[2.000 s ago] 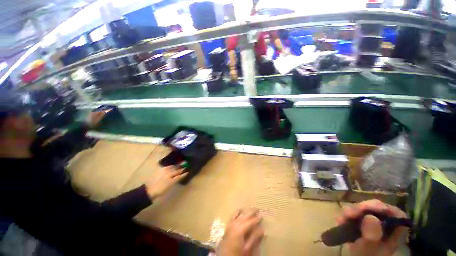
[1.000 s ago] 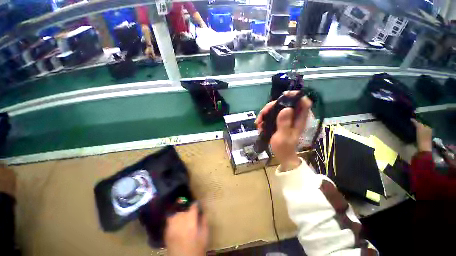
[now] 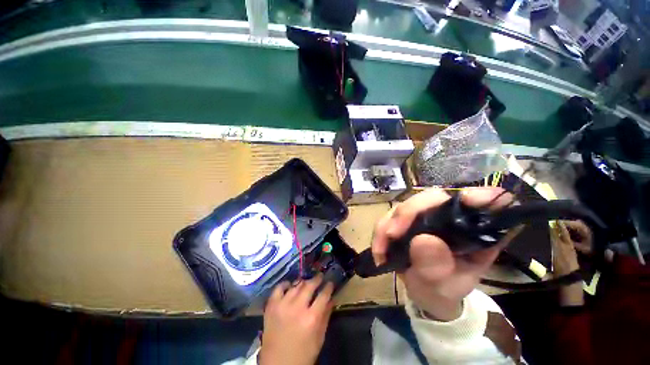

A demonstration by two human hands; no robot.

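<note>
The black front panel [image 3: 203,260] lies open on the cardboard with a bright round speaker driver [image 3: 249,242] in it. The black rear shell [image 3: 343,258] lies against its right side, with a green part [image 3: 327,247] inside. A red wire [image 3: 296,228] runs between the halves. My left hand [image 3: 299,314] has its fingertips in the rear shell's near edge; what lies under them is hidden. My right hand [image 3: 445,249] grips the black electric screwdriver [image 3: 385,260], its front end pointing left at the rear shell's right side. The tip cannot be made out.
A white-grey screw feeder [image 3: 374,153] stands behind the shell, beside a clear bag of screws [image 3: 462,151] in a cardboard tray. Behind runs a green conveyor belt [image 3: 178,85] with black housings [image 3: 328,71]. At right are black sheets [image 3: 531,239] and another person's hand [image 3: 568,249].
The view has tilted down and turned right. The right hand has brought the screwdriver from over the feeder to beside the rear shell. The left hand stays at the shell.
</note>
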